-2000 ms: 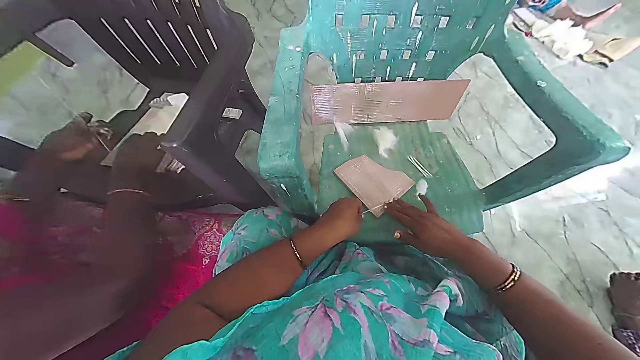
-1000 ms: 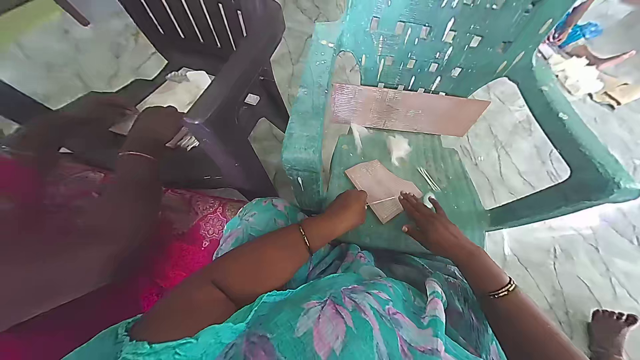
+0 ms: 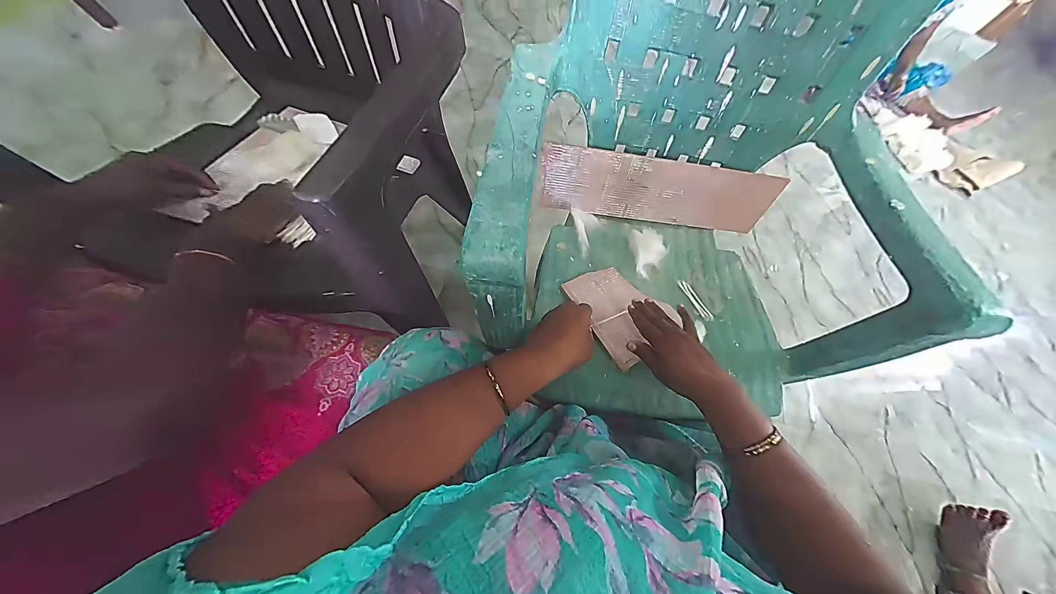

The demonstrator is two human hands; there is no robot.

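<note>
A creased pinkish-brown sheet, paper or card (image 3: 610,290), lies on the seat of a green plastic armchair (image 3: 660,400). My left hand (image 3: 569,334) is closed at the sheet's left side, around one end of a thin pale stick (image 3: 611,316) that crosses the sheet. My right hand (image 3: 672,346) lies palm down over the stick's other end, fingers spread on the sheet. Behind them are a tuft of white cotton-like fibre (image 3: 648,250) and, to its right, several thin pale sticks (image 3: 695,300). A long pinkish-brown board (image 3: 660,188) leans against the chair's backrest.
At left, a co-worker's hands (image 3: 247,219) work over a pale sheet (image 3: 268,165) on a dark plastic chair (image 3: 396,140). The green chair's armrests (image 3: 499,198) flank the seat. White fibre (image 3: 912,140) lies on the floor at upper right, near another person. A bare foot (image 3: 973,536) shows at lower right.
My right hand has flattened over the stick; one second ago its fingers were at the sheet's right edge. The co-worker's hands have shifted over their pale sheet.
</note>
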